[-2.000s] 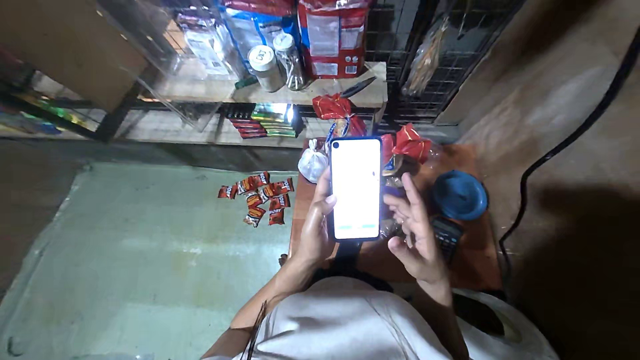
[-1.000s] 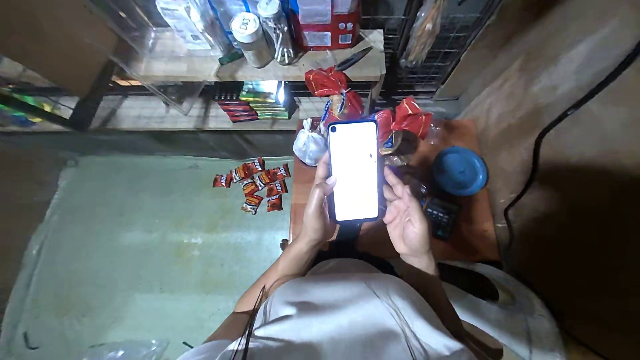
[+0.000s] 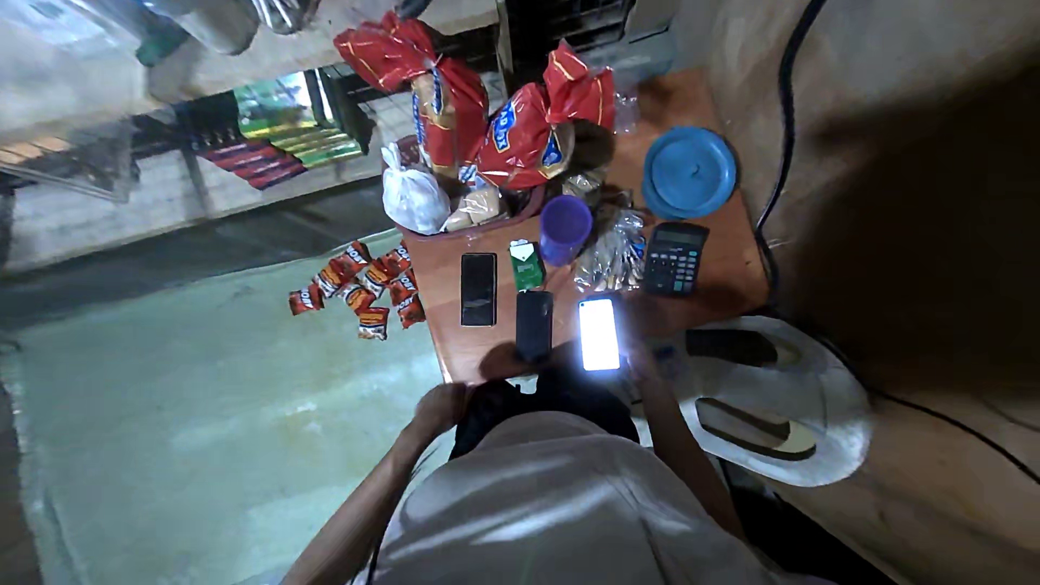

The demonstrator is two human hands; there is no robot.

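A smartphone with a bright screen (image 3: 600,334) is at the near edge of the wooden table, with my right hand (image 3: 640,357) at its right side; its fingers are dim and partly hidden by glare. My left hand (image 3: 443,406) is curled at the table's near left corner, beside my dark shorts, and nothing shows in it. A dark phone (image 3: 534,326) lies to the left of the lit one, and another dark phone (image 3: 478,289) farther left. Beyond them are a green box (image 3: 526,265), a purple cup (image 3: 565,230), a clear bag of coins or small items (image 3: 613,250) and a black calculator (image 3: 675,257).
Red bread bags (image 3: 520,138) and a white plastic bag (image 3: 413,195) fill a basket at the back. A blue round lid (image 3: 690,172) lies at the right. Small orange packets (image 3: 372,322) lie on the green surface. A white plastic chair (image 3: 837,406) stands at right, below a black cable (image 3: 786,122).
The lit phone, held up between both hands before, is now low at the table edge. My left hand has left it and moved down to the left. The view has shifted closer to the table.
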